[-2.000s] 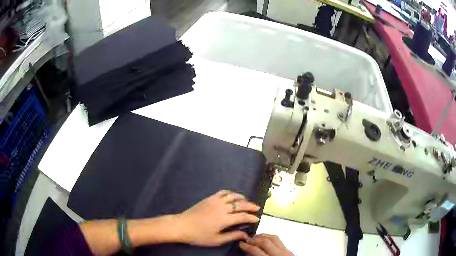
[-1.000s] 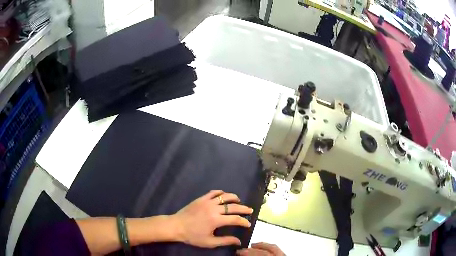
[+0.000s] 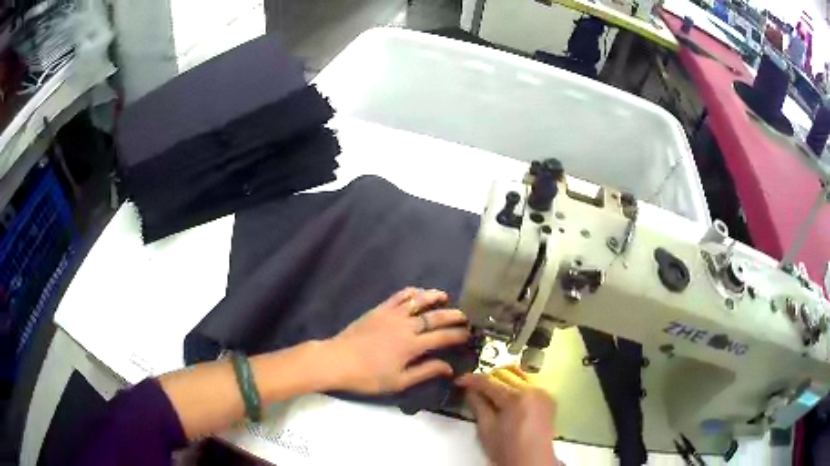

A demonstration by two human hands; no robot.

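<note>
A dark fabric panel (image 3: 355, 246) lies rumpled on the white table, its right edge at the needle area of the sewing machine (image 3: 582, 264). My left hand (image 3: 400, 346) lies spread on the panel, fingertips near the presser foot. My right hand (image 3: 514, 410) is just right of it, thumb and fingers pinching the panel's edge close in front of the foot. The needle is hidden by the machine head and cannot be made out. Narrow black strips (image 3: 619, 391) lie on the bed right of the needle.
A thick stack of dark panels (image 3: 227, 136) lies at the far left of the table. A translucent white bin (image 3: 510, 109) stands behind. Thread snips (image 3: 689, 448) lie at lower right. More dark fabric (image 3: 68, 423) is low at left. A blue crate (image 3: 36, 246) stands at far left.
The panel has turned and bunched up, its near edge now higher on the table. My left hand has moved up toward the foot. My right hand has come further into view beside the foot.
</note>
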